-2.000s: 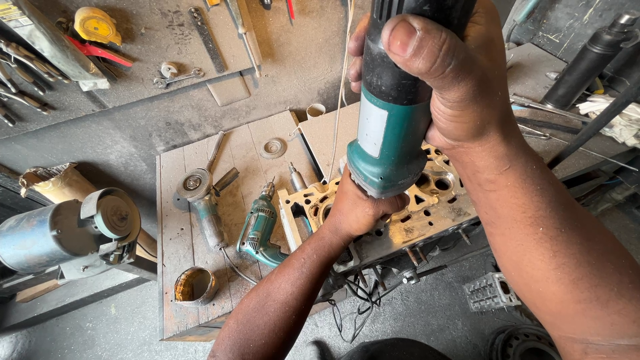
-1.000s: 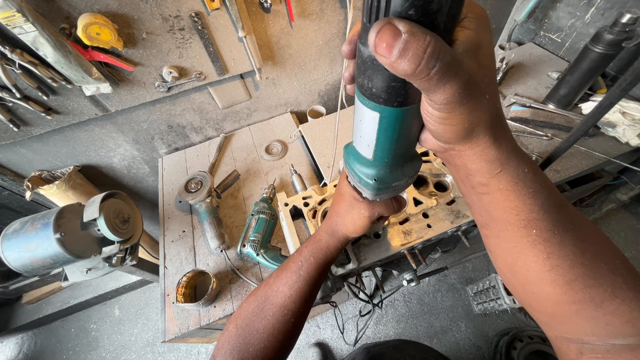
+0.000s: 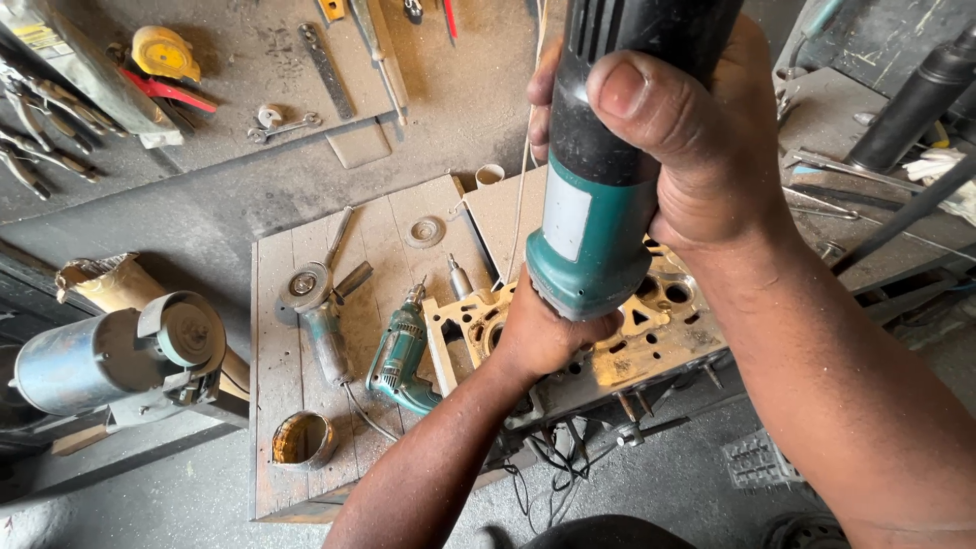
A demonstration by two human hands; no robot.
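My right hand (image 3: 686, 130) is wrapped around the black upper body of a teal and black corded-style power grinder (image 3: 598, 229), held upright close to the camera. Its lower end hides the working tip. Low behind the tool, my left hand (image 3: 553, 332) has its fingers curled at the tool's lower end, over an engine cylinder head (image 3: 633, 347); what its fingers grip is mostly hidden. The metal face of the cylinder head has round ports and bolt holes, with a tan, stained surface.
On the wooden bench (image 3: 366, 252) lie an angle grinder (image 3: 324, 328), a teal electric drill (image 3: 404, 351), a disc (image 3: 425, 232) and an open can (image 3: 303, 441). A bench grinder (image 3: 114, 358) stands at left. Pliers, a tape measure (image 3: 165, 53) and a wrench (image 3: 286, 127) lie at the upper left.
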